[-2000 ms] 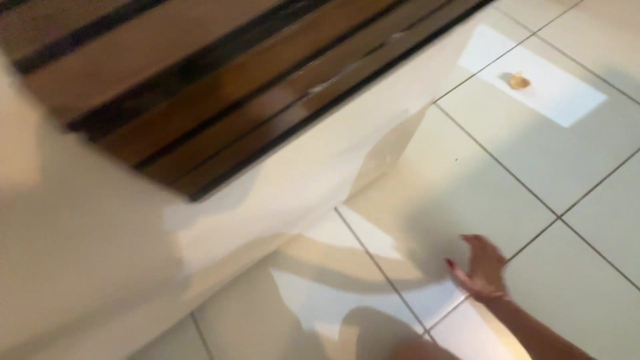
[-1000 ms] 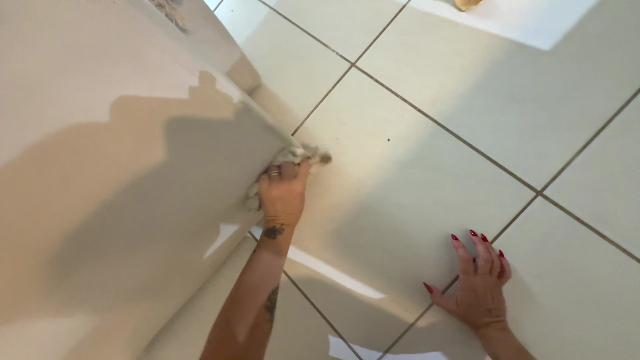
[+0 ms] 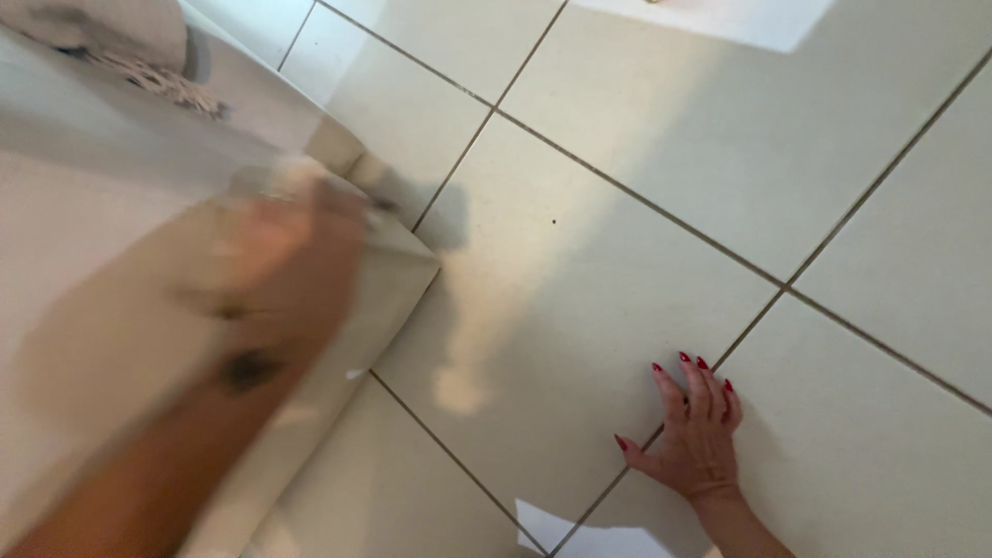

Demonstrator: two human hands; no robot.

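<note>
My left hand (image 3: 298,248), blurred by motion, is raised over the corner of a pale upright surface (image 3: 101,232) at the left of the view. Its fingers close around a light cloth (image 3: 291,177), of which only blurred parts show past the knuckles. On the tiled floor (image 3: 620,279), my right hand (image 3: 701,442) rests palm down with fingers and thumb apart. The nails are red, and nothing is in this hand.
Folded pinkish fabric with a fringe (image 3: 174,85) lies at the upper left. A small dark speck (image 3: 554,222) marks one tile. At the top edge, part of a small yellowish object (image 3: 652,1) shows.
One second ago my left hand with the cloth was low, by the base edge of the pale surface; now it is higher over that surface. My right hand stays spread on the floor.
</note>
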